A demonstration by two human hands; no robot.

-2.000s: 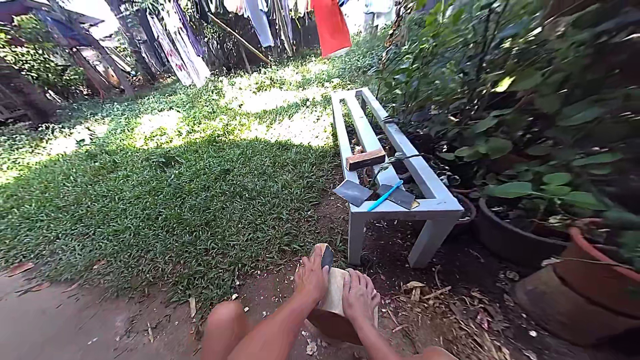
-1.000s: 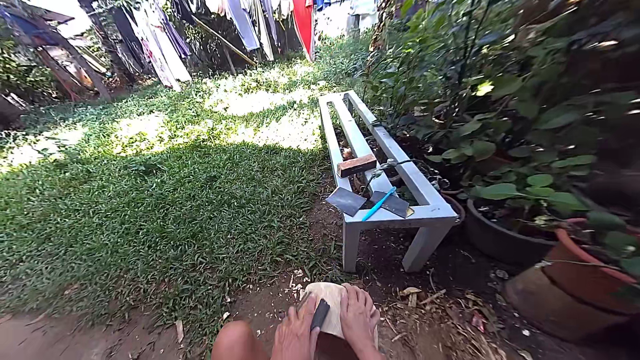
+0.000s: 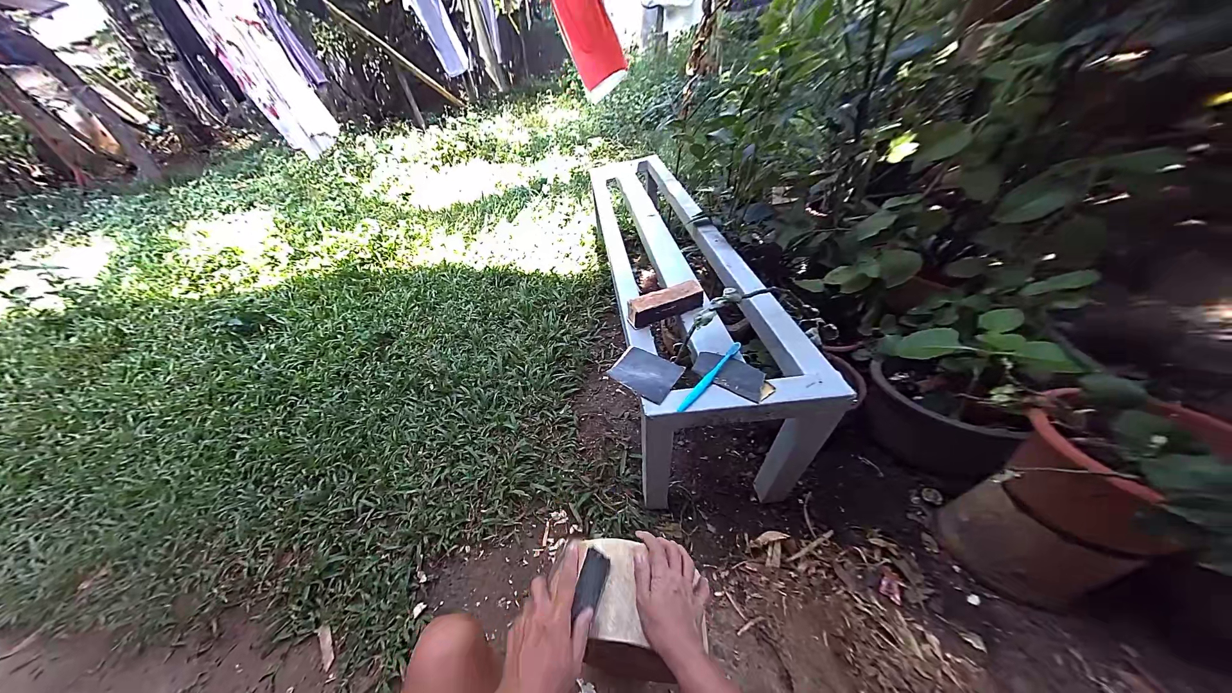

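A pale wooden block point(image 3: 618, 599) with a rounded top lies low in the middle, between my two hands. My left hand point(image 3: 549, 621) grips a dark grey abrasive piece, likely folded sandpaper point(image 3: 590, 583), against the block's left side. Flat on the block's right side rests my right hand point(image 3: 671, 599), its fingers pointing away from me. On the near end of the grey slatted bench point(image 3: 813, 387) lie two dark sandpaper sheets point(image 3: 645, 373) and a light blue toothbrush-like handle point(image 3: 709, 377). A brown wooden block point(image 3: 665, 303) sits on the slats behind them.
Grass point(image 3: 308, 423) spreads at the left. Potted plants, among them a black pot point(image 3: 938, 433) and a terracotta pot point(image 3: 1088, 472), stand right of the bench. Wood shavings point(image 3: 847, 616) litter the soil. Laundry point(image 3: 587, 43) hangs at the back.
Since the first frame, my left hand and the dark piece have shifted on the pale block, and the block's pale face has turned more upward. The bench items have not moved.
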